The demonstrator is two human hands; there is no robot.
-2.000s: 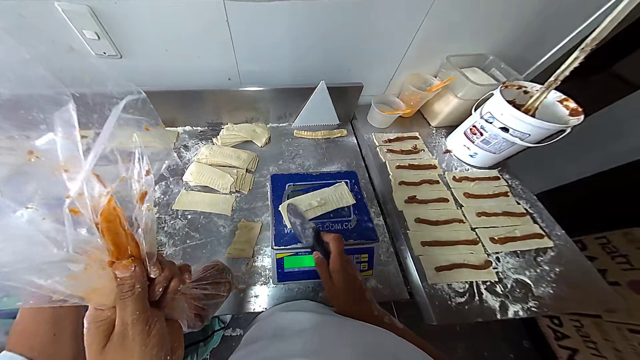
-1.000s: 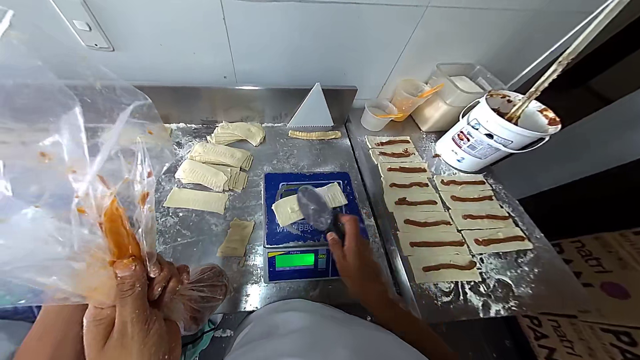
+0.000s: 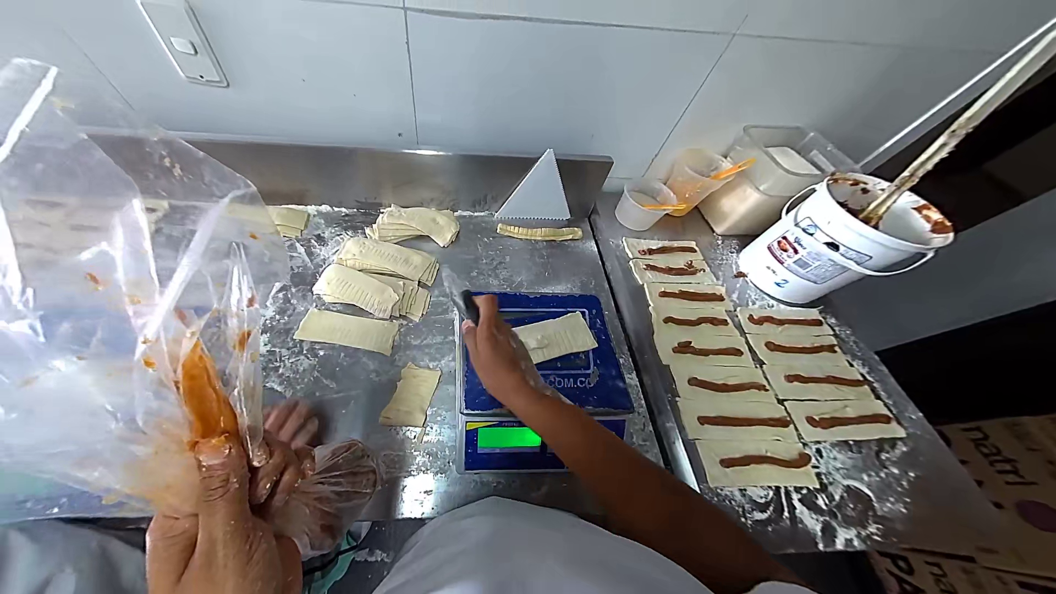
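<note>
My left hand, large at lower left, grips a clear plastic bag smeared with orange-brown filling. Fingers of another hand show behind it, partly hidden; whose they are I cannot tell. My right hand is shut on the dark handle of a cutting wheel, its blurred blade past the left edge of a blue digital scale. A dough strip lies on the scale, right of that hand. Left of the scale lie a small dough piece, a flat strip and stacked strips.
Right of the scale, dough rectangles bear lines of brown filling. Behind them stand a white bucket with a stick, plastic cups and a clear container. A toothed white scraper leans on the metal backsplash.
My right hand has moved left, carrying the cutting wheel from over the dough strip to the scale's left edge. The strip still lies on the scale, and my left hand keeps its hold on the bag.
</note>
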